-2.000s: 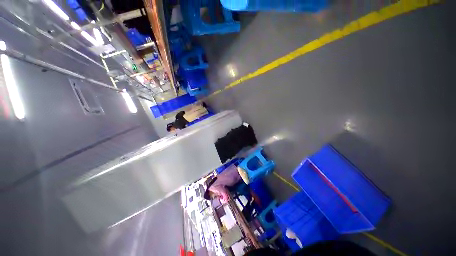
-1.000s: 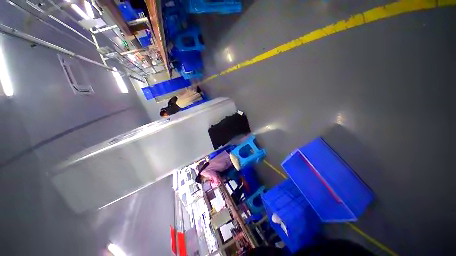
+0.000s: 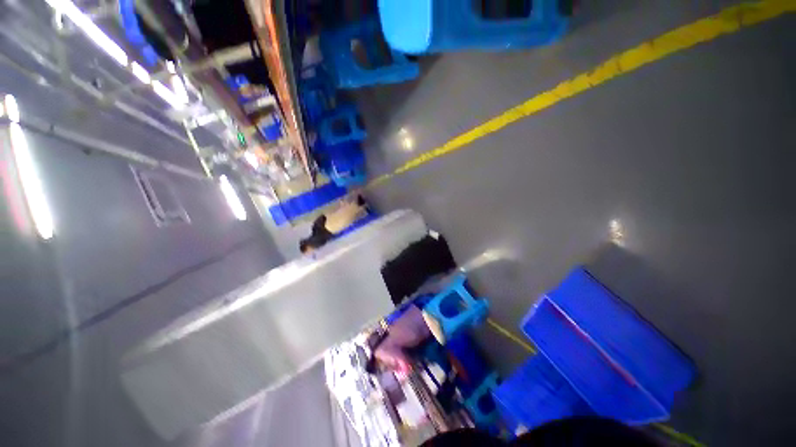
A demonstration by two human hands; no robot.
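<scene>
Neither of my hands is in view. The picture is turned sideways and partly blurred. An open deep blue plastic crate (image 3: 611, 349) with a thin red line inside lies nearest, at the lower right. Another blue crate (image 3: 534, 393) is beside it, partly hidden by a dark shape at the bottom edge. A lighter blue stool (image 3: 456, 306) stands near a black object (image 3: 419, 266) by the foot of the white pillar (image 3: 288, 323).
A person (image 3: 406, 336) sits at the cluttered lower bench (image 3: 419, 393). Another person (image 3: 336, 223) is beyond the pillar. Large blue stools (image 3: 476, 26) line the upper bench (image 3: 288, 87). A yellow floor line (image 3: 559, 94) crosses the grey floor (image 3: 681, 175).
The view has shifted back, so the crates, pillar and benches sit lower and further right than a second ago. The large blue stool at the top shows more fully.
</scene>
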